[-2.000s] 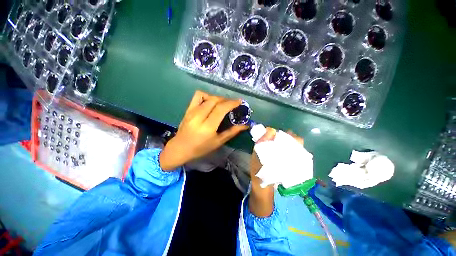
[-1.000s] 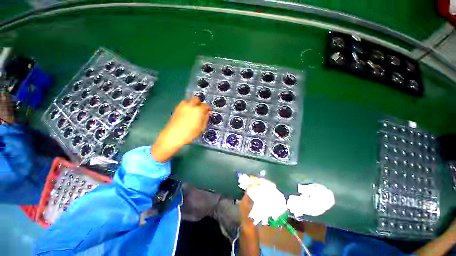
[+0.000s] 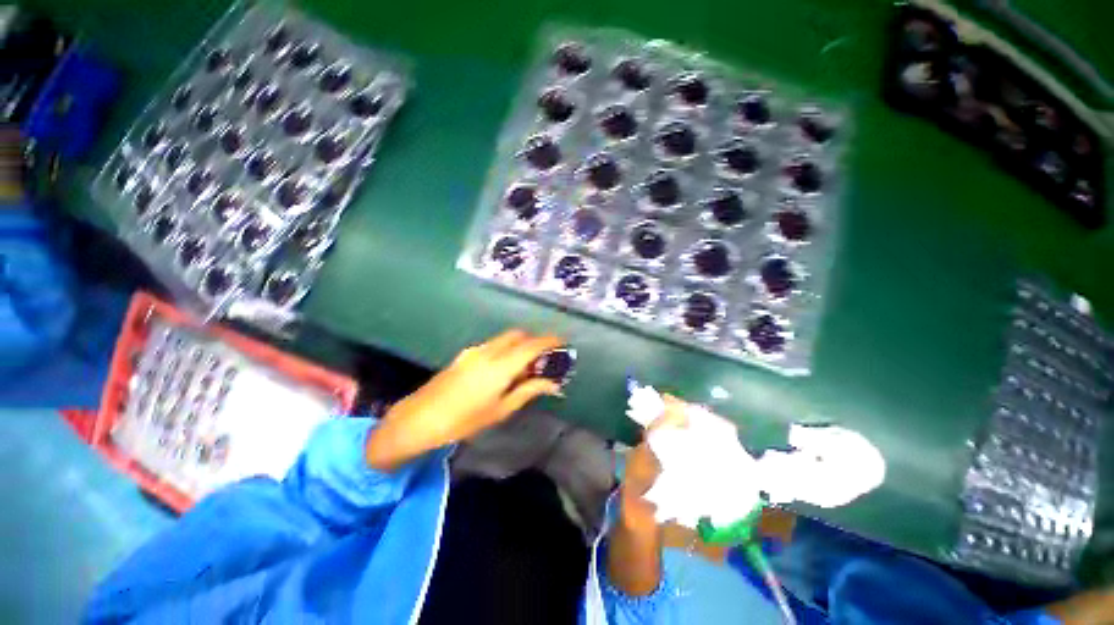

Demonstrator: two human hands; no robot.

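My left hand (image 3: 462, 398) holds a dark round lens assembly (image 3: 553, 365) by its edge between fingertips, in front of the near edge of the clear lens tray (image 3: 635, 320). The tray holds rows of dark lenses; one pocket in the second row from the front looks paler. My right hand (image 3: 638, 488) is closed round an air gun with a green body (image 3: 731, 527), mostly hidden under a white wipe (image 3: 702, 470). Its tip points up and left, a little apart from the lens. A pale hose trails down from it.
Stacked clear lens trays (image 3: 244, 159) lie at left. A red crate (image 3: 122, 366) holds a white parts tray. A crumpled spare wipe (image 3: 837, 466) lies at right. A small-parts tray (image 3: 1038, 415) is far right, a black tray (image 3: 996, 110) far right at back. Neighbours' sleeves show at both sides.
My left hand was over the lens tray's left side one second ago; it has come back towards me and now holds a lens. The right hand still holds the gun and wipe. The view has shifted.
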